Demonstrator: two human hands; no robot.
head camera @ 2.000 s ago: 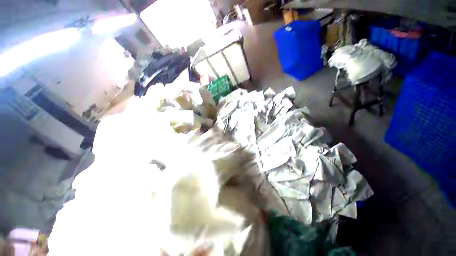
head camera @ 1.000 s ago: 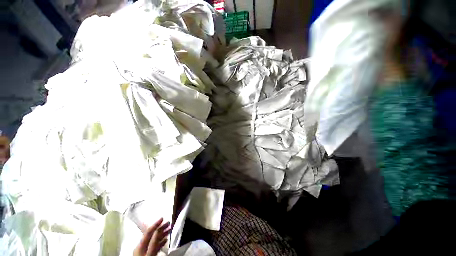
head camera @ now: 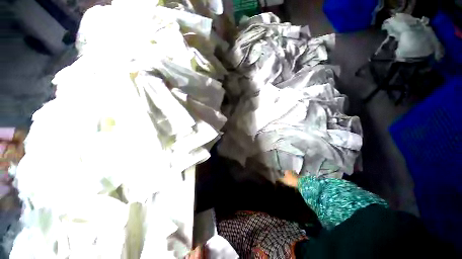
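Note:
A large overexposed heap of white garments (head camera: 101, 152) fills the left and middle. A second, greyer pile of garments (head camera: 299, 121) lies to its right, with a brighter piece spread over it. My right hand (head camera: 290, 178), small and dark, is at this pile's lower edge; its fingers are unclear. My left hand (head camera: 197, 252) is cut off by the bottom edge, beside a small white cloth piece (head camera: 219, 247); its grip is hidden. No snips can be made out.
A stool (head camera: 397, 66) with white cloth on it stands at the upper right. Blue containers (head camera: 435, 146) are at the right, another (head camera: 349, 14) at the top. A green crate (head camera: 245, 7) is beyond the piles. My checked apron (head camera: 258, 230) shows below.
My right arm has come down from the right, where it held up a white garment, to the greyer pile, which now has a bright piece across it. My left hand is lower and less visible.

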